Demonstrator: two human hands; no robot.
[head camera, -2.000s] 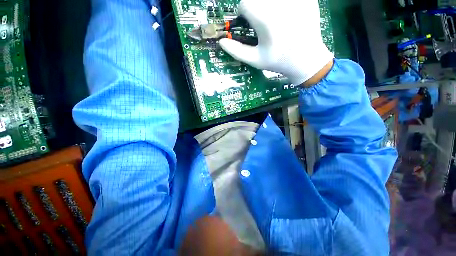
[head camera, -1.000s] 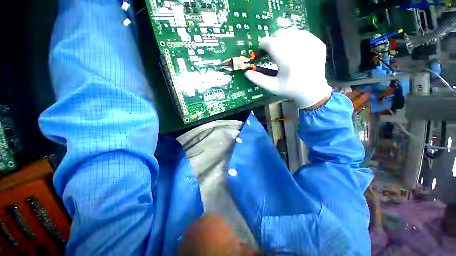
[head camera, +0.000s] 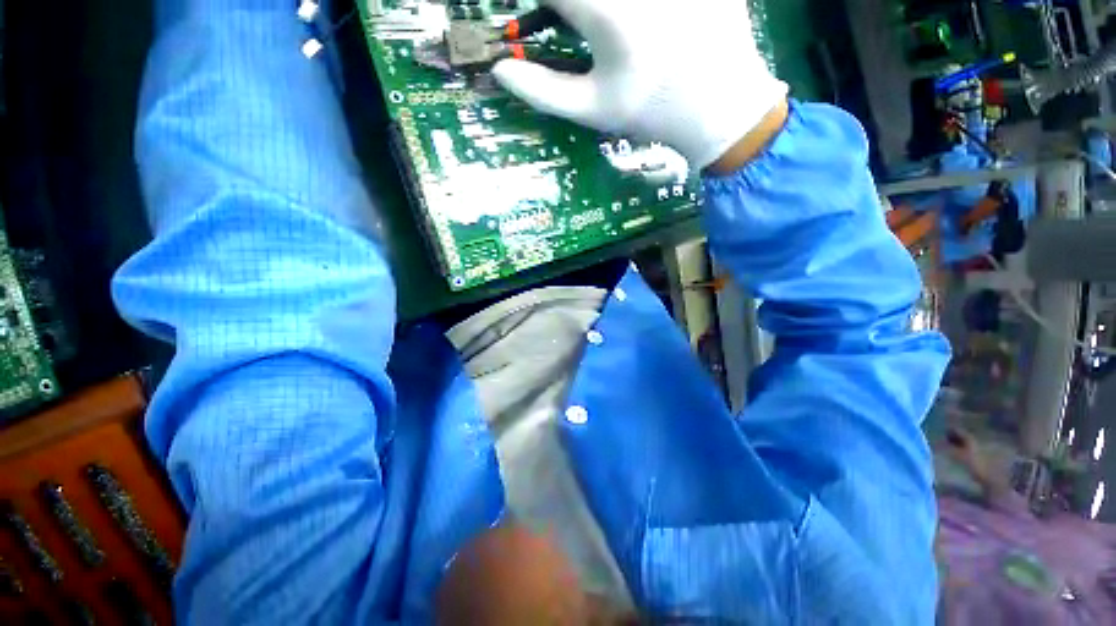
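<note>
A green circuit board (head camera: 526, 184) with silvery solder pads facing up lies on the bench in front of me, cut off by the top edge. My right hand (head camera: 655, 73), in a white glove, holds the flush cutters (head camera: 475, 45), with metal jaws and orange and black grips. The jaws are over the board's upper left part; whether they touch it I cannot tell. My left hand is out of the picture; only its blue sleeve shows, reaching up past the board's left side.
Another green board (head camera: 18, 330) is at the left edge. Below it is an orange-brown slotted rack (head camera: 86, 489) with dark strips. Wires and cables (head camera: 973, 92), metal posts and a purple patterned cloth (head camera: 1028, 569) are at the right.
Since one second ago, my right hand and the cutters have moved up and left over the board, away from the near edge. The view has also shifted slightly.
</note>
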